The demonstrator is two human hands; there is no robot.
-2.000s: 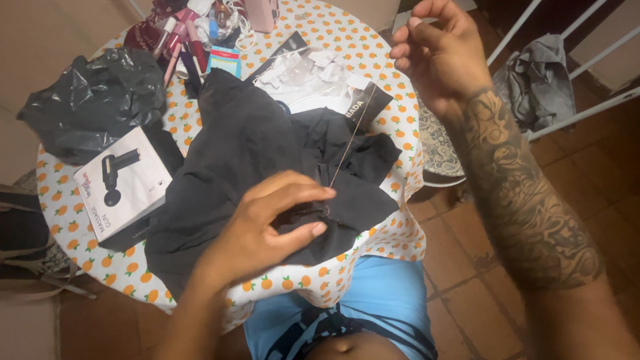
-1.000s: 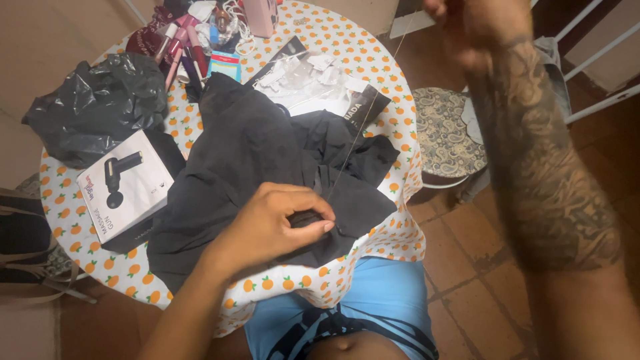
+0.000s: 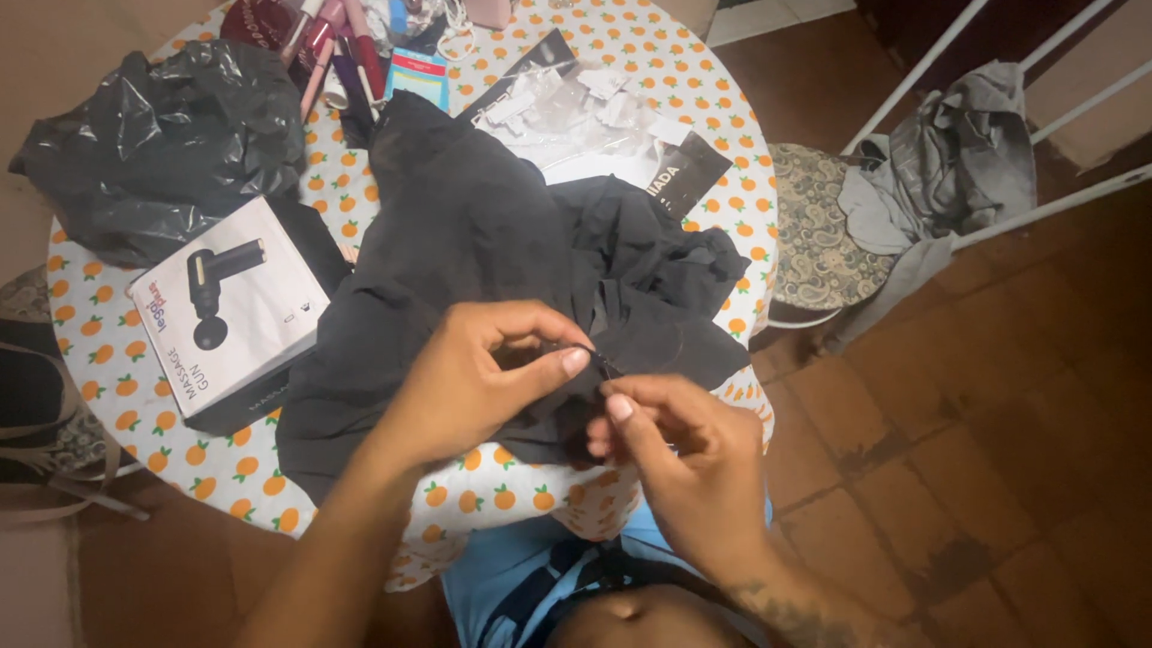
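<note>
Black fabric [image 3: 450, 234] lies in loose folds over the near half of a round table. My left hand [image 3: 495, 369] pinches an edge of it between thumb and index finger. Close beside it on the right, my right hand [image 3: 675, 432] has thumb and index finger pressed together at the pinched edge. Something thin and small sits at those fingertips, too fine to make out; a needle or thread cannot be told apart here. The other fingers of my right hand are curled.
A massage gun box [image 3: 234, 306] and a black plastic bag [image 3: 171, 148] are on the left. Cosmetic tubes [image 3: 337, 45] and a clear plastic packet [image 3: 585, 117] lie behind the fabric. A patterned chair seat [image 3: 814, 225] with grey cloth [image 3: 954, 162] stands at the right.
My right hand was raised at the upper right with a thin thread running down to the fabric; it has come down beside my left hand. My left hand stays at the fabric.
</note>
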